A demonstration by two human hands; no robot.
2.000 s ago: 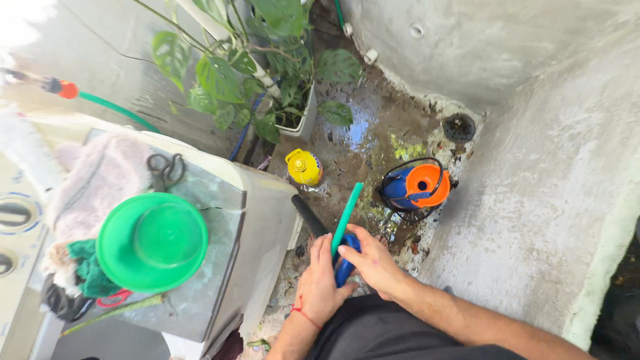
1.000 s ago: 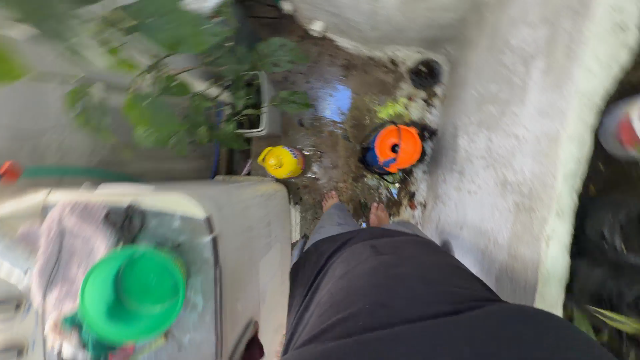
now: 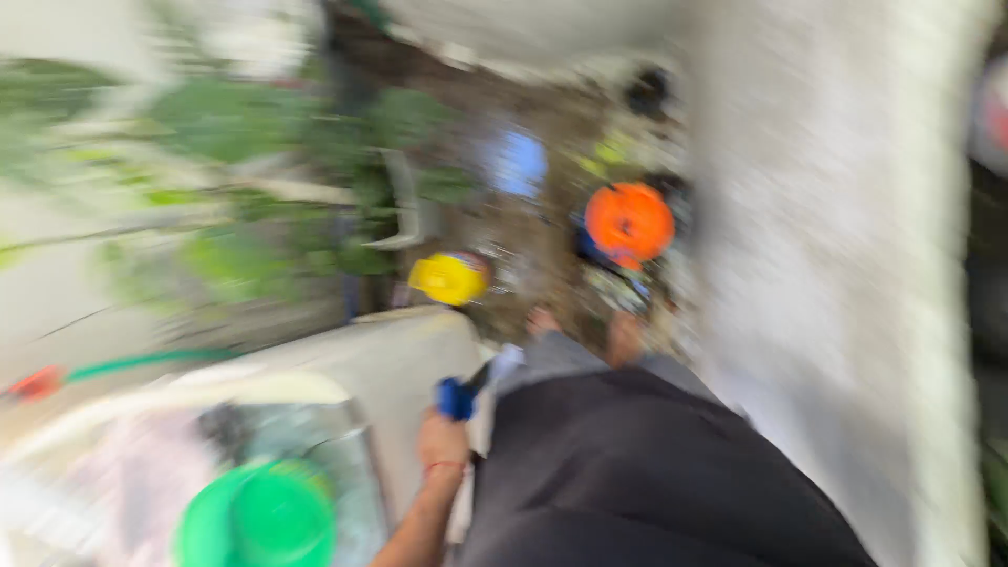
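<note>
My left hand [image 3: 442, 438], with a thin red string at the wrist, is closed around a blurred blue object [image 3: 456, 398] with a dark part pointing up and right, beside the washing machine's side. My right hand is out of frame. Ahead on the wet floor stands a yellow container [image 3: 450, 278]. To its right is a blue sprayer-like vessel with an orange funnel-shaped top [image 3: 629, 224], near my bare feet. A green plastic basin [image 3: 268, 516] rests on the washing machine's top at the lower left. The view is strongly blurred.
A leafy potted plant [image 3: 228, 118] spreads across the upper left, its white planter [image 3: 409, 201] on the floor. A rough concrete wall [image 3: 803, 236] runs along the right. The washing machine [image 3: 409, 346] borders the left. A green hose [image 3: 150, 361] with an orange fitting lies behind it.
Both hands showed together two seconds ago, holding a green tube and a blue-and-black object; neither showed one second ago. Now my left hand is back in view at the lower left with a blue object.
</note>
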